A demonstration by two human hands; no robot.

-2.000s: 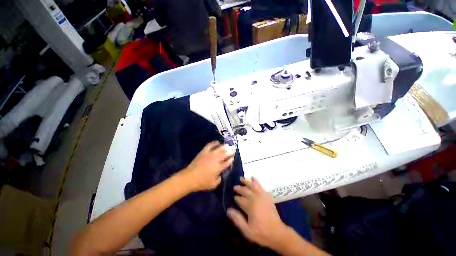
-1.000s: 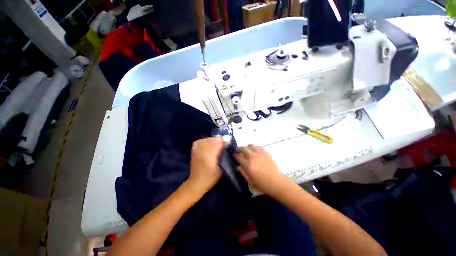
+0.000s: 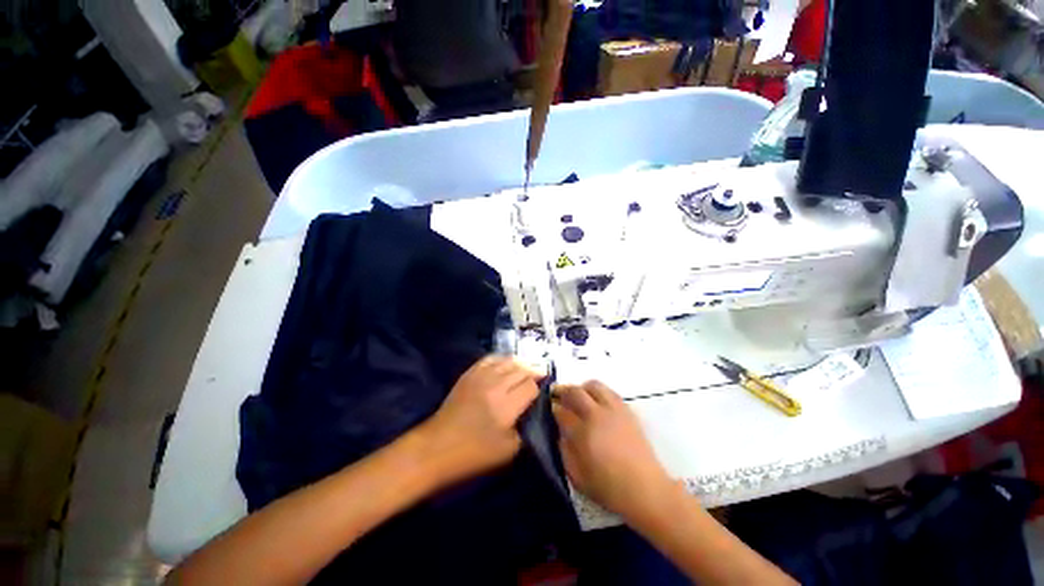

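Observation:
A dark navy garment piece [image 3: 378, 343] lies on the left of the white table and hangs over its front edge. My left hand [image 3: 495, 410] lies on it just in front of the needle area [image 3: 538, 341], fingers closed on the cloth. My right hand [image 3: 601, 441] grips the cloth's right edge beside it. A narrow, slightly shiny band [image 3: 542, 441] runs between my hands toward the presser foot. The fingertips and foot partly hide the cloth there. The white sewing machine [image 3: 733, 258] stands behind and to the right.
Yellow-handled snips [image 3: 761, 387] lie right of the needle. A paper sheet [image 3: 952, 355] is at the table's right end. A brown rod [image 3: 547, 86] stands behind the needle end. A black upright panel [image 3: 867, 103] rises above the machine. Dark garments [image 3: 950, 521] are at lower right.
The view has shifted and now shows the machine closer and further right. My hands remain together at the cloth near the needle; the band between them looks narrower.

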